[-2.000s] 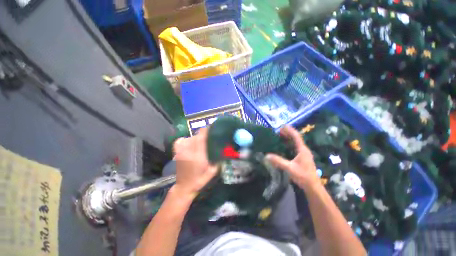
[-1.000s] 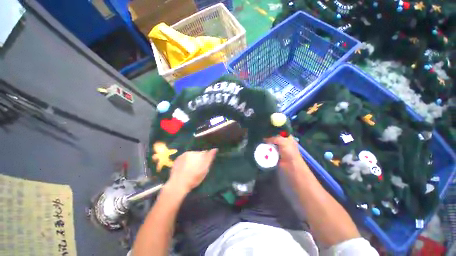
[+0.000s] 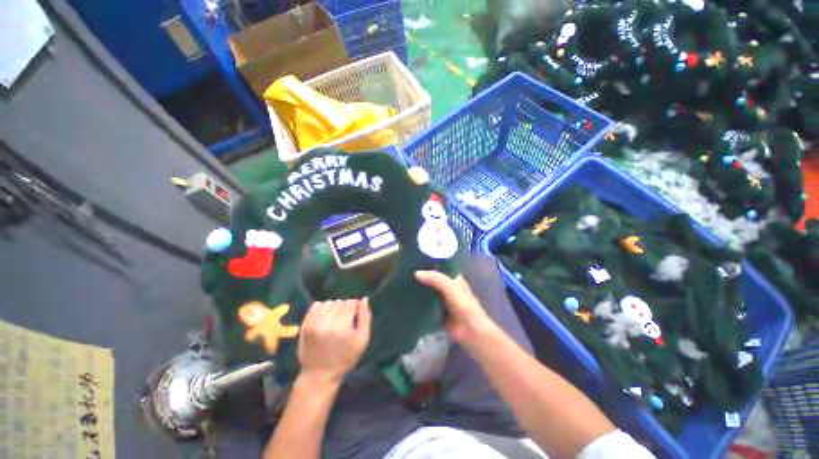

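Note:
A plump stuffed plush wreath (image 3: 242, 202) lies over my lap, face up, its centre hole open with the scale's display showing through. It bears white "MERRY CHRISTMAS" letters, a red stocking, an orange gingerbread man, a snowman and pompoms. My left hand (image 3: 333, 339) grips the wreath's lower rim, knuckles up. My right hand (image 3: 451, 300) is at its lower right side below the snowman, fingers partly hidden. The steel filling nozzle (image 3: 235, 375) sticks out of the grey panel at lower left, its far end hidden behind the wreath.
A blue tub (image 3: 600, 164) of limp green covers stands right of my knee. A blue mesh crate (image 3: 521, 134) with fluff and a white basket (image 3: 409, 100) with yellow cloth stand ahead. A wreath heap (image 3: 620, 67) lies at upper right. The grey panel (image 3: 108, 206) bounds the left.
The wreath, seen tilted and foreshortened earlier, now faces up flatter and further left in view. Both hands have moved down to its lower part and right side.

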